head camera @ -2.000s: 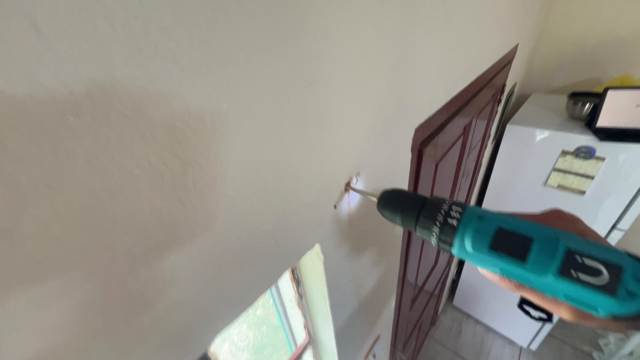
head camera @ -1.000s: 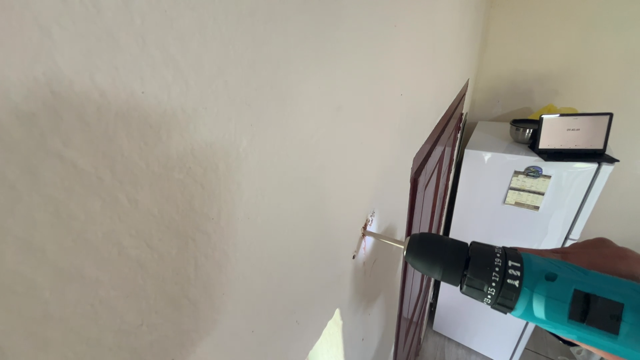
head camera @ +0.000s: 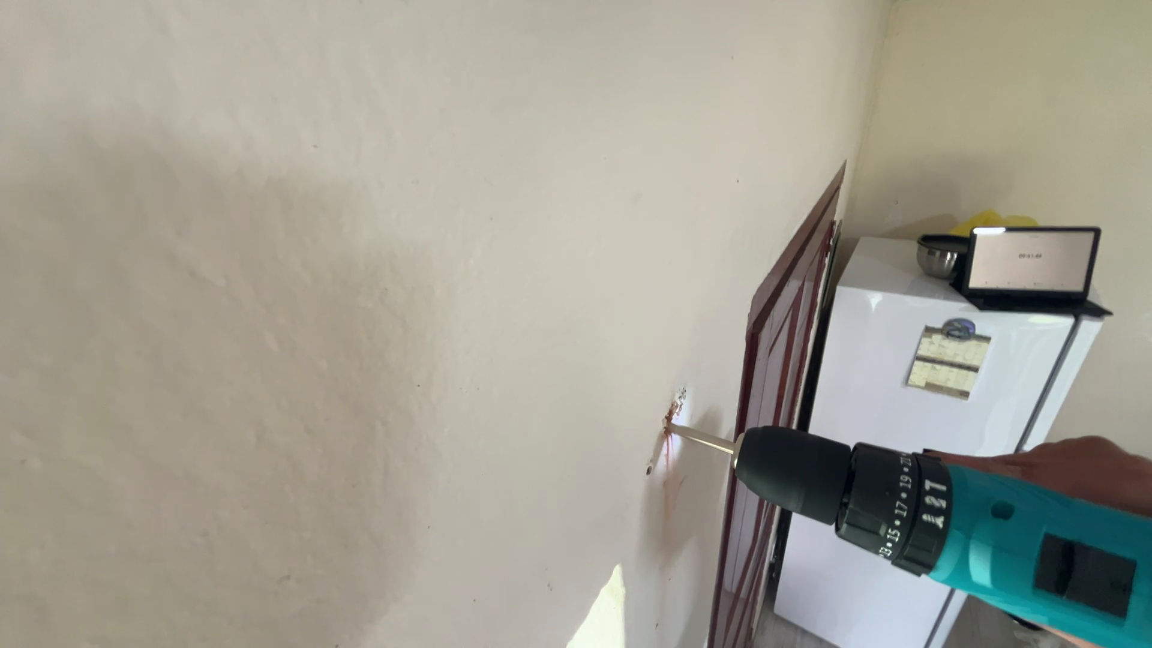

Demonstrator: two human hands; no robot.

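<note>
At the right edge, my right hand (head camera: 1084,468) is closed around a teal and black cordless drill (head camera: 999,531), partly hidden behind its body. A thin metal drill bit (head camera: 704,438) runs left from the black chuck (head camera: 792,472), its tip at a hole in the painted wall (head camera: 504,360). Reddish dust (head camera: 669,450) marks the wall around the tip and trails down below it. Chipped spots (head camera: 681,393) lie just above the tip, and another small one sits below it. My left hand is out of view.
Right of the hole stands a dark red panelled door (head camera: 765,396). Beyond it is a white refrigerator (head camera: 900,441) with a metal bowl (head camera: 938,258), a tablet (head camera: 1033,263) and a yellow item (head camera: 994,220) on top. A sunlit patch (head camera: 603,616) falls on the wall.
The view has shifted, and the drill appears lower than two seconds ago. The bit stays at the wall. A reddish dust trail below the hole shows more plainly now.
</note>
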